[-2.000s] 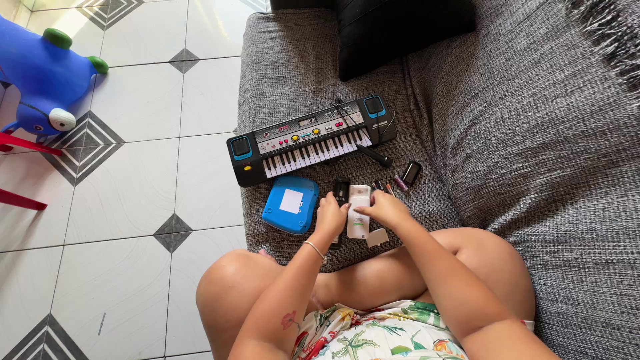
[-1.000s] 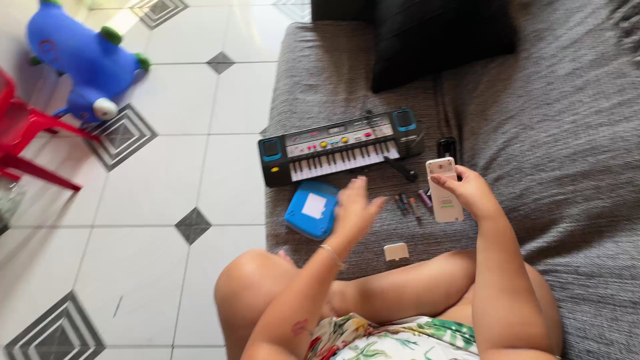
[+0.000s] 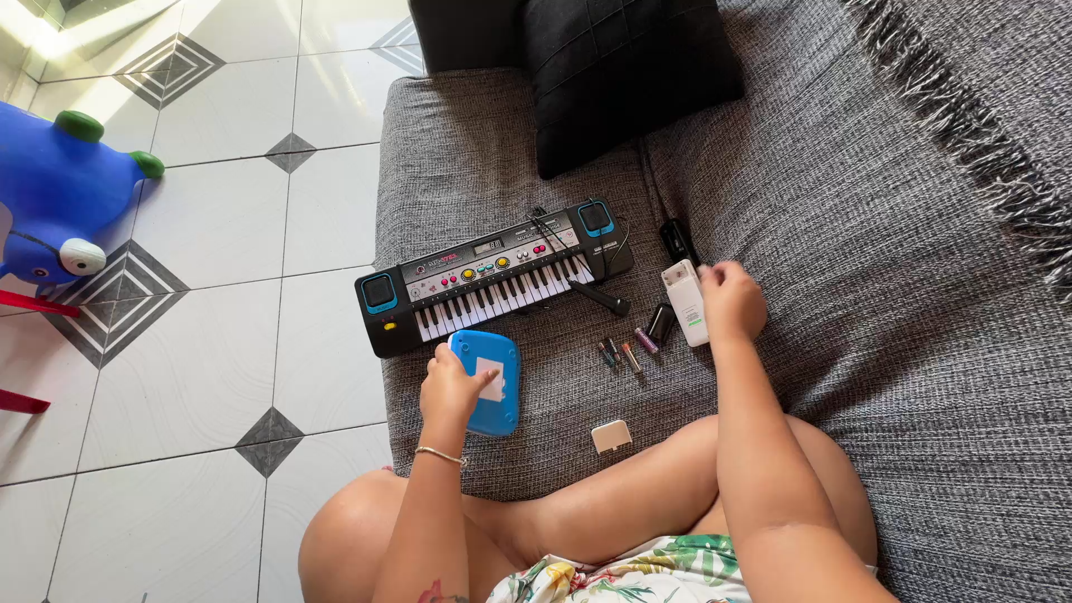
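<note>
My left hand (image 3: 452, 387) grips the left side of a blue plastic case (image 3: 504, 410) with a pale label, its thumb over the label. My right hand (image 3: 734, 300) is at the upper right edge of a white remote-like device (image 3: 686, 311) with its battery bay uncovered; whether the fingers still grip it is unclear. Several small batteries (image 3: 631, 358) lie on the couch, and a purple battery (image 3: 646, 340) is beside a black cylindrical object (image 3: 661, 323). A white battery cover (image 3: 611, 436) rests near my leg.
A toy keyboard (image 3: 494, 280) with a black microphone (image 3: 600, 297) and its cable lies on the grey couch cover (image 3: 804, 251). Beyond are a black corded object (image 3: 673, 240) and a black cushion (image 3: 632, 75). A blue inflatable toy (image 3: 63, 197) and red chair legs (image 3: 23, 402) are at left.
My left hand let go of the white device, reached left and took hold of the blue case, which is now tilted. My right hand moved the white device to the right, beside the black objects.
</note>
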